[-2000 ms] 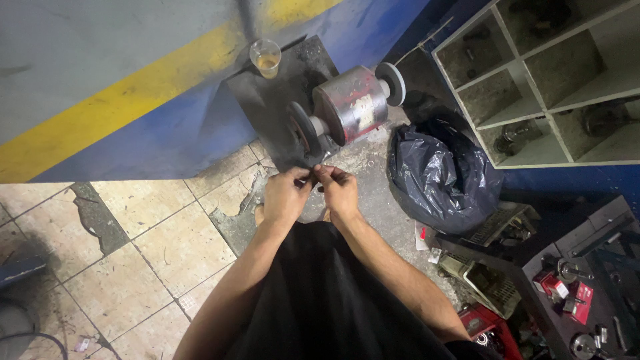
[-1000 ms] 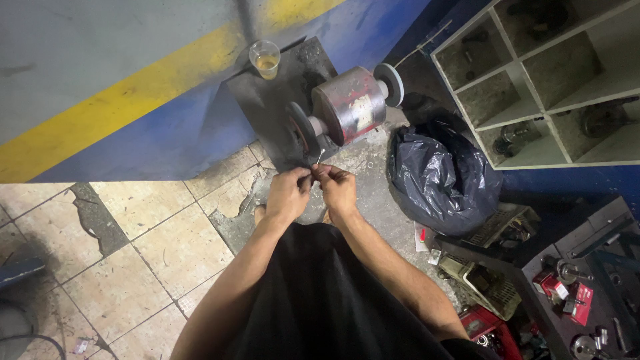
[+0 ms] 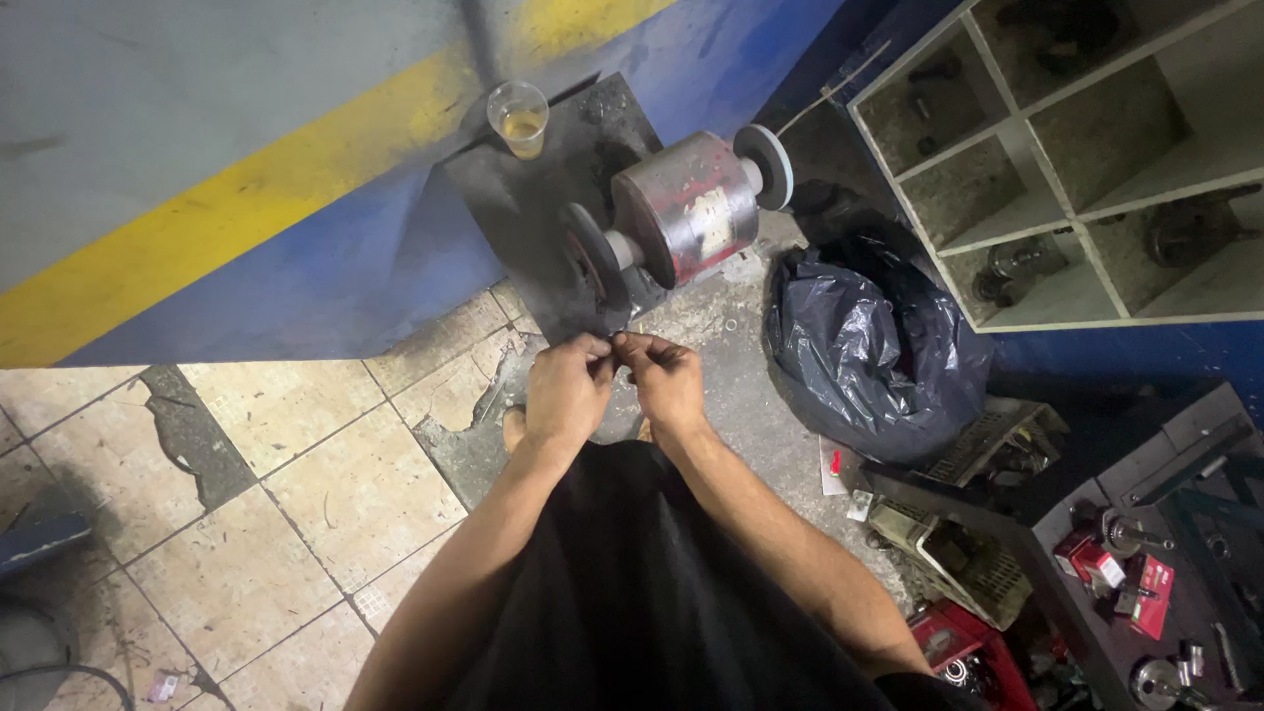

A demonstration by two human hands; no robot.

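Observation:
My left hand [image 3: 573, 390] and my right hand [image 3: 660, 383] meet at the fingertips, just below the near wheel of a bench grinder. A small dark piece, too small to name, seems pinched between them. The grinder's red and metal motor housing [image 3: 686, 209] sits on a dark stand [image 3: 533, 212]. Its near dark wheel [image 3: 594, 259] is closest to my fingers; the other, a grey grinding wheel [image 3: 765, 168], is at the far right end. A clear plastic cup [image 3: 518, 118] with yellowish liquid stands on the stand's back left corner.
Right of the grinder lies a black plastic bag [image 3: 859, 346], under a white cubbyhole shelf [image 3: 1071, 217] holding metal parts. Plastic crates [image 3: 953, 563], a red bin [image 3: 987, 642] and a dark workbench [image 3: 1076, 612] with metal parts and red boxes are at lower right. Broken floor tiles [image 3: 296, 523] lie at left.
A thin light-coloured piece showed above my fingertips one second ago; it does not show there now. My hands have stayed together below the near wheel.

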